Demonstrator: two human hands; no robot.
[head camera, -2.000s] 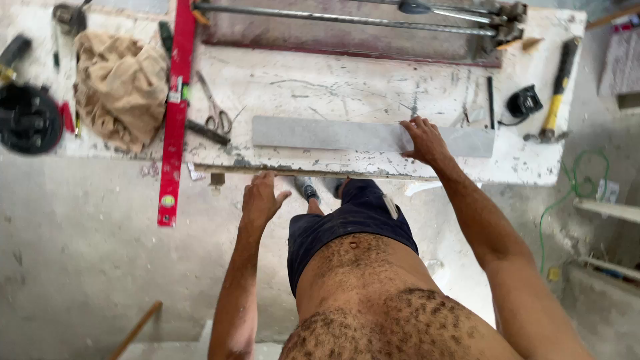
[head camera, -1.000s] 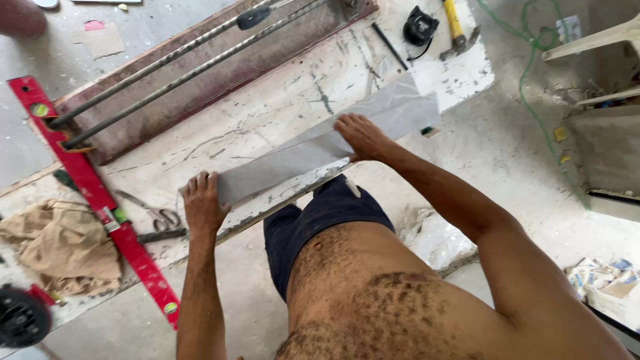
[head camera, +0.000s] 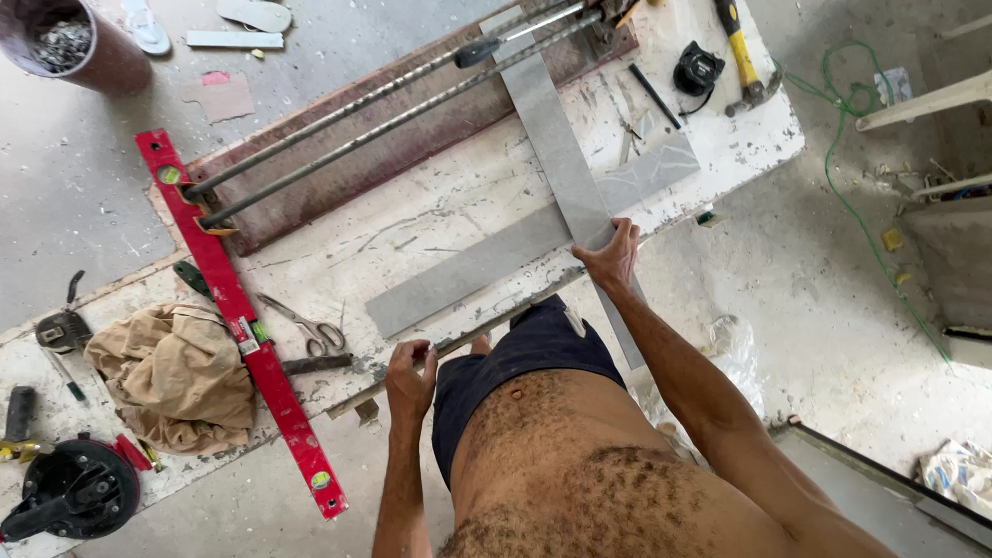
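My right hand (head camera: 612, 252) grips a long grey tile strip (head camera: 546, 124) near its lower part, thumb on one edge and fingers on the other. That strip lies crosswise over a second grey tile strip (head camera: 473, 267) on the worktable; its far end reaches under the rods of a manual tile cutter (head camera: 364, 167), and its near end juts past the table's edge. My left hand (head camera: 412, 376) is at the table's front edge, fingers loosely curled, with no object seen in it. Scissors (head camera: 310, 325) lie to its left, near a red spirit level (head camera: 240, 310).
A tan cloth (head camera: 174, 376) and a black suction cup (head camera: 81, 488) are at the left. A tape measure (head camera: 697, 68), a black pen-like stick (head camera: 655, 95) and a hammer (head camera: 744, 58) lie at the right. A bucket (head camera: 116, 58) stands on the floor beyond.
One strip now crosses the other, where both hands were on the strips a second ago. My left hand has come off them to the table's edge. The view has shifted.
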